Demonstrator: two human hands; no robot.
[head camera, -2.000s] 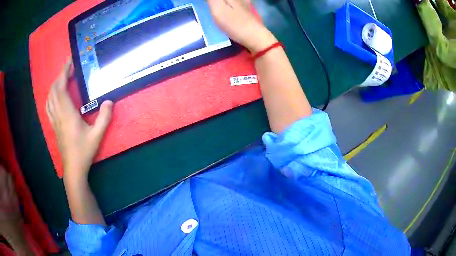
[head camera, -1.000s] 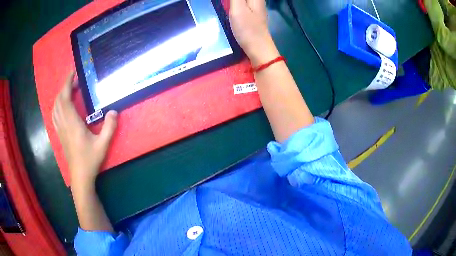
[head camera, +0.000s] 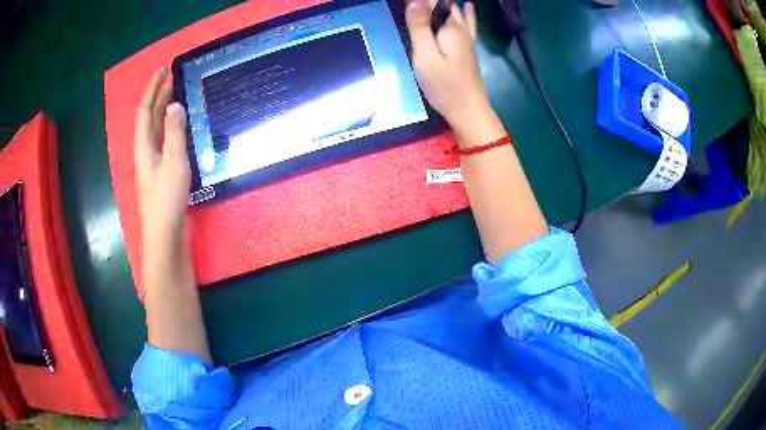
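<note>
The tablet (head camera: 306, 94) lies tilted on a red foam tray (head camera: 336, 214). Its screen is lit, with a dark window and white lamp glare. A small white sticker is at its lower left corner. My left hand (head camera: 164, 159) rests against the tablet's left edge, thumb beside the bezel and fingers apart from it. My right hand (head camera: 448, 67) is beyond the tablet's upper right edge, with a small dark piece (head camera: 440, 13) between the fingers; what it is cannot be told. A barcode label (head camera: 445, 175) is on the foam's front edge, partly beside my right wrist.
A black cable (head camera: 550, 105) curves down the green bench (head camera: 277, 315) at right. A blue bin (head camera: 617, 97) holds a label roll (head camera: 663, 107), its strip hanging over the edge. At far left, another red tray (head camera: 71, 311) carries a dark tablet (head camera: 21, 290). Green cloth is at far right.
The view has shifted, so the tray and tablet appear further right. My left hand has moved up along the tablet's left edge from the lower corner. A dark piece now shows in my right fingers.
</note>
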